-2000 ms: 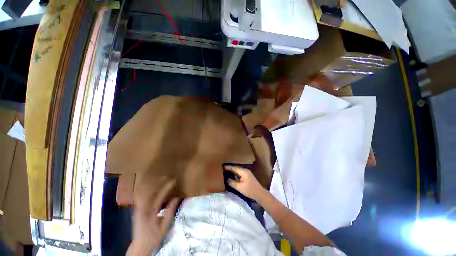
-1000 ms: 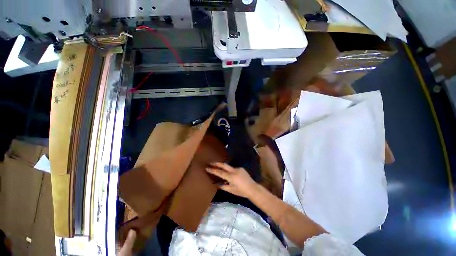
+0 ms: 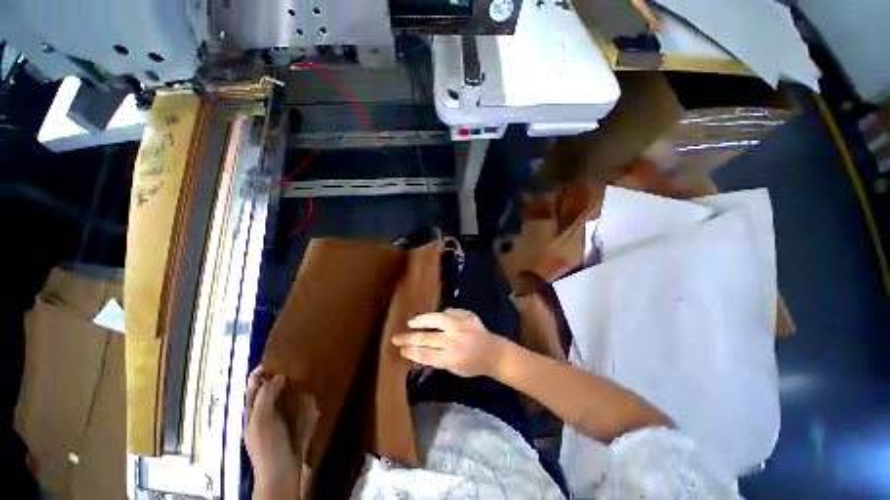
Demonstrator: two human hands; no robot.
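Note:
A brown cut panel (image 3: 337, 312) lies folded over in front of me, just right of the template bed. My left hand (image 3: 278, 420) is at its lower left edge, fingers curled over the edge, holding it. My right hand (image 3: 451, 342) rests on the panel's right part, palm down, fingers apart, pointing left. The yellow template (image 3: 148, 283) with black handwriting lies on the long metal bed (image 3: 239, 293) at the left, its far end at the machine head (image 3: 122, 34). Neither hand touches it.
Brown panels are stacked at far left (image 3: 68, 381), with a small white scrap (image 3: 110, 315) on them. Large white paper sheets (image 3: 673, 342) lie at the right over brown pieces. A white machine table (image 3: 527, 73), thin red lines (image 3: 342, 90) and a plastic-wrapped box (image 3: 717, 132) are beyond.
The panel was spread wide, then turned and folded; it now stands narrower with its fold upright. My left hand has moved up onto its left edge. The view has shifted, showing the machine head.

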